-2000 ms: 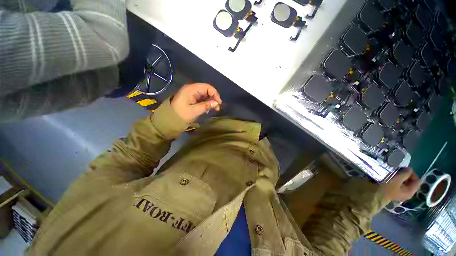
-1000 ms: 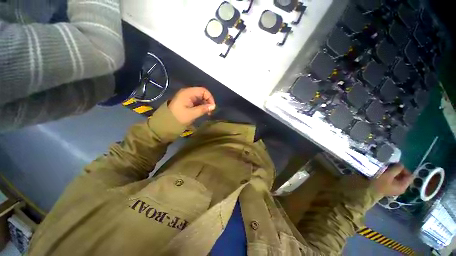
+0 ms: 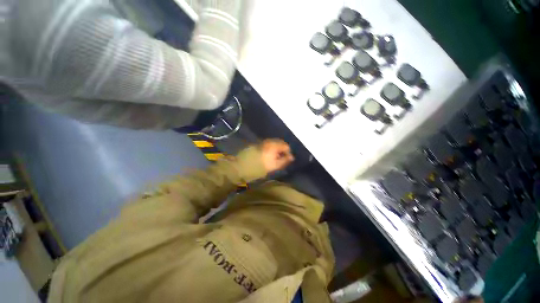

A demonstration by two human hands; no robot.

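My left hand (image 3: 276,156) is blurred, off the bench's front edge above my jacket. Its fingers are curled, and whether they hold anything cannot be told. Only a sliver of my right hand (image 3: 471,299) shows at the bottom edge, beside the near corner of the clear tray; its fingers and any hold are hidden. The shiny blister tray (image 3: 388,232) holds rows of black modules (image 3: 474,190). Several modules with pale round faces (image 3: 373,109) lie loose on the white surface (image 3: 278,65).
A person's grey striped sleeve (image 3: 189,74) is at upper left. A wheel-like metal ring (image 3: 238,121) and yellow-black floor tape (image 3: 204,144) are below the bench edge. A green mat (image 3: 512,275) lies right of the tray. Shelving or boxes (image 3: 26,222) stand at far left.
The view has shifted, showing more loose modules at the top. The sticker roll has left the picture, and my right hand is nearly out of it. The other person's sleeve appears further right.
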